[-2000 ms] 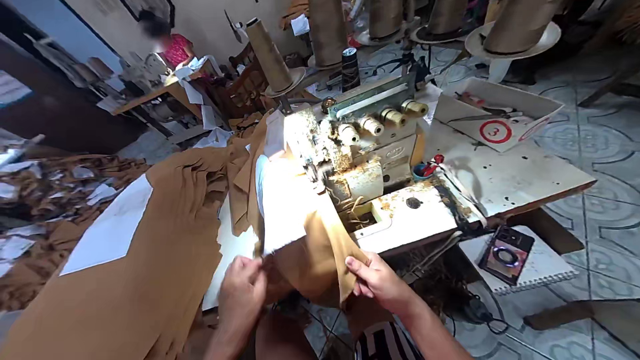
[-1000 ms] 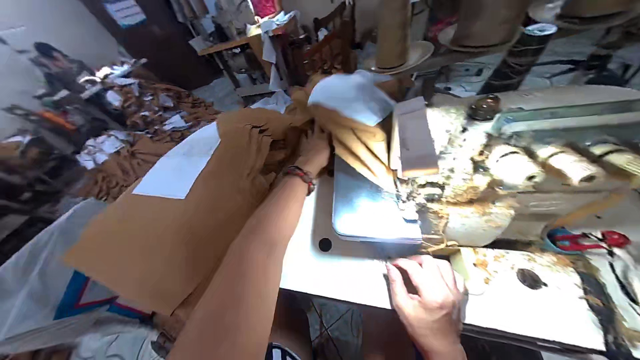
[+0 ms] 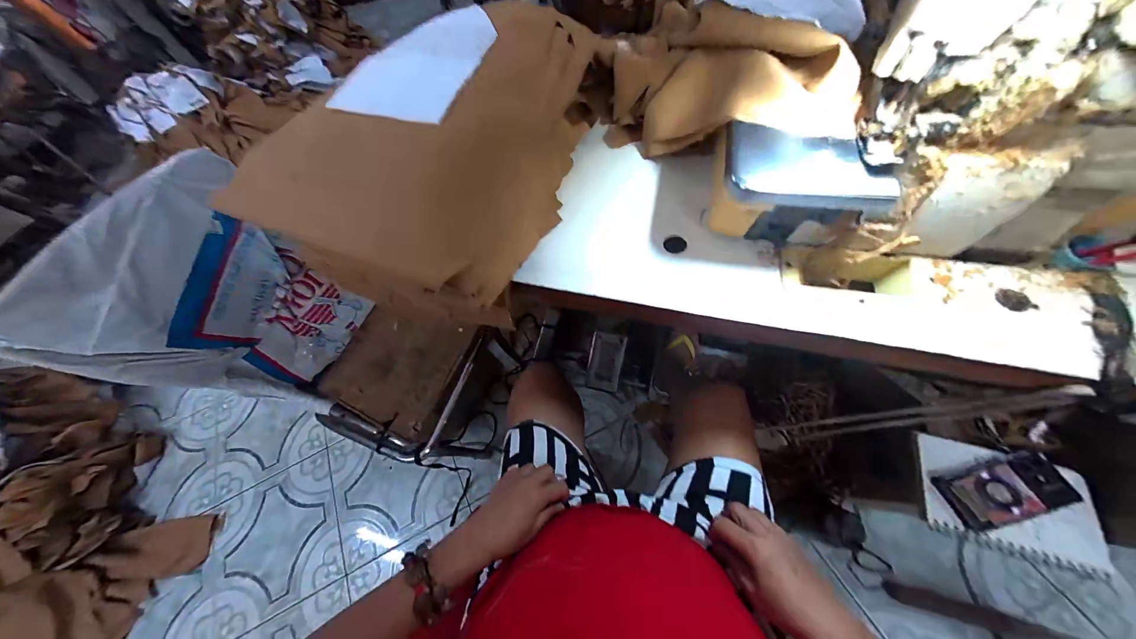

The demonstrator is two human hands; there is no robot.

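My left hand, with a bracelet at the wrist, rests by the striped shorts at the red shirt's left side. At the other side, my right hand lies with curled fingers near the waist; whether it grips the clothing cannot be told. Both hands are away from the white sewing table. Brown fabric pieces with a white piece on them overhang the table's left end. More brown fabric lies bunched behind the metal plate of the sewing machine.
A white printed sack and a brown-topped seat with a metal frame stand at the left. Brown scraps cover part of the tiled floor. At the lower right, a phone lies on a spiral notebook below the table edge.
Both hands have come off the fabric and table down to the waist. The brown fabric held at the machine two seconds ago is let go. The view has swung down and left.
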